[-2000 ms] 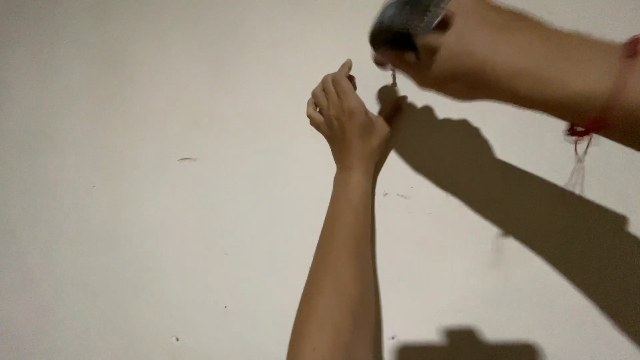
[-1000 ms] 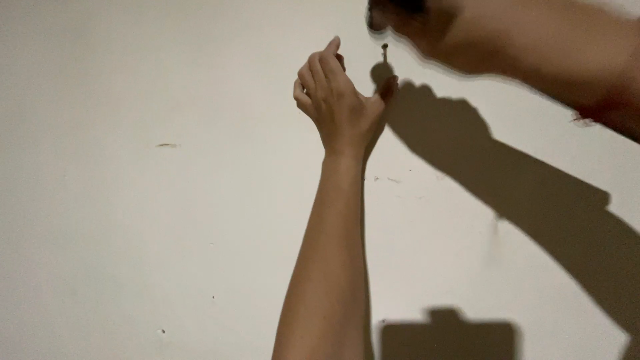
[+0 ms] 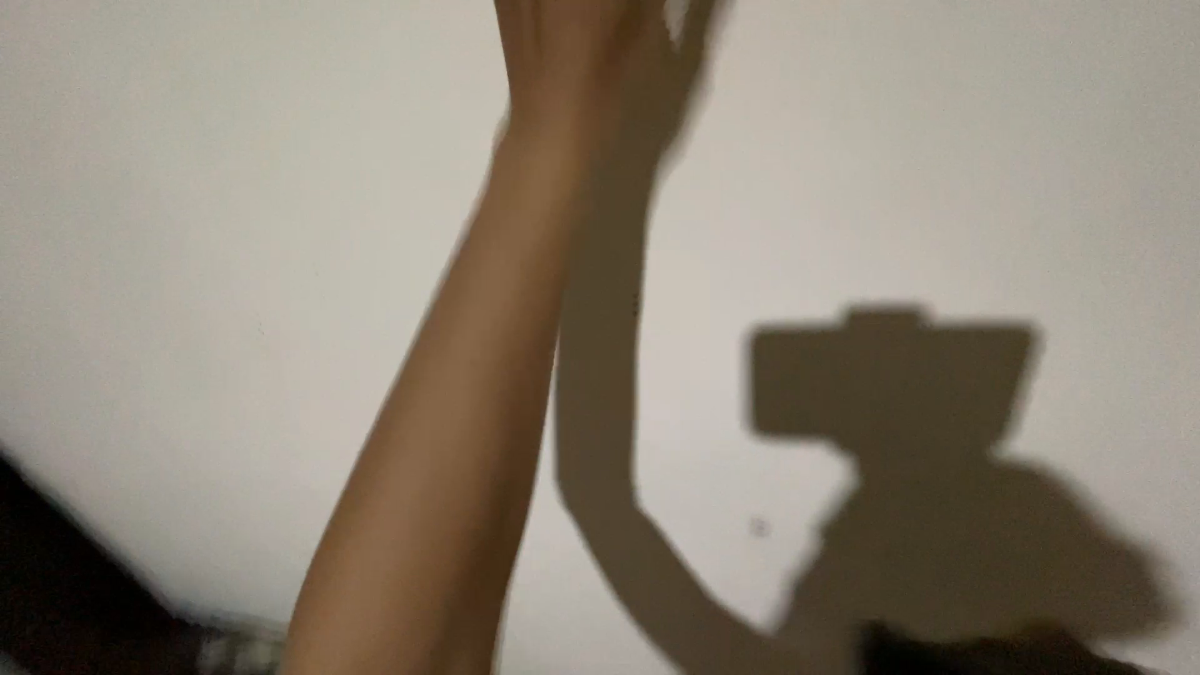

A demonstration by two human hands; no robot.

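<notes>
My left hand [image 3: 577, 42] is raised against the pale wall [image 3: 234, 262] at the top edge of the head view. Its fingers are cut off by the frame, so what they hold or touch is hidden. The forearm runs down to the bottom edge, with its shadow just to the right. My right hand is out of the frame, and neither the nail nor the dark tool seen earlier shows here.
Shadows of a head and a boxy device fall on the wall at right. A dark, blurred object [image 3: 984, 652] lies at the bottom right edge. The wall borders a dark area [image 3: 66, 581] at lower left.
The view has swung downward. My right hand and the dark tool it held have left the frame, as has the nail in the wall. My left hand now sits at the top edge.
</notes>
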